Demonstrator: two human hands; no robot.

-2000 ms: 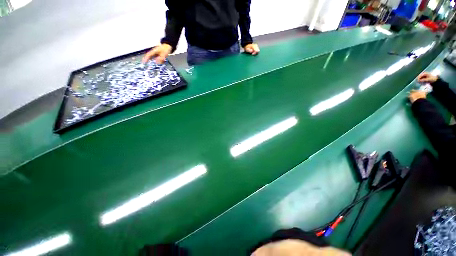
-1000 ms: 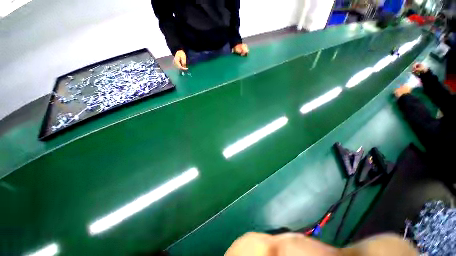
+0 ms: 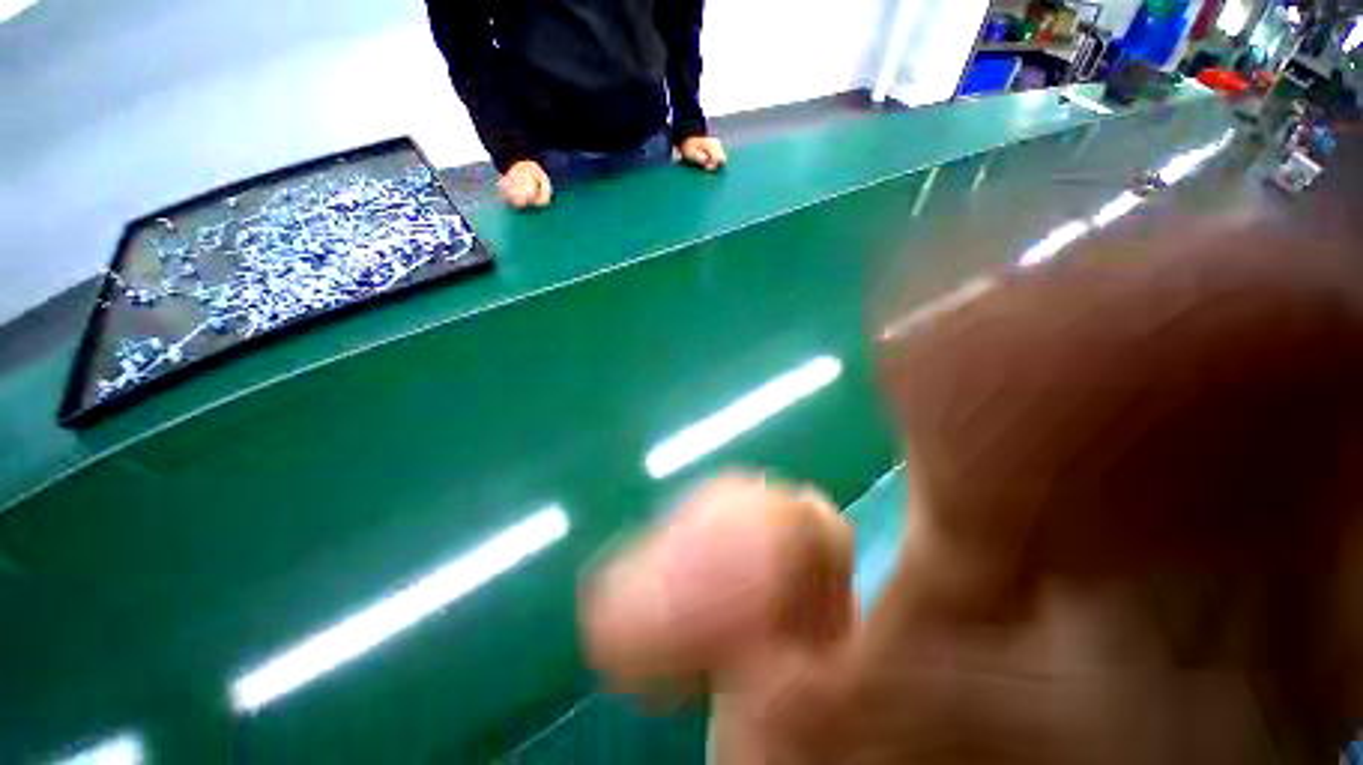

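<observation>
My right hand (image 3: pixel 1136 448) is large, dark and blurred, very close to the camera, and fills the right side of the picture. A paler, blurred rounded part of a hand (image 3: pixel 718 583) shows at the lower centre. I cannot tell whether it is my left hand or part of the same hand. The finger positions and anything held are too blurred to tell. No clamp, lead or small metal part can be made out near the hands.
The glossy green conveyor belt (image 3: pixel 449 478) runs diagonally away to the upper right. Across it, a black tray (image 3: pixel 269 326) holds scattered silver parts. A person in dark clothing (image 3: pixel 591 75) stands behind, both hands at the far edge.
Skin low in the picture has risen into large blurred shapes, covering the black clamps, leads and right-hand silver pile. The person opposite first reached into the tray, then drew that hand back to the edge.
</observation>
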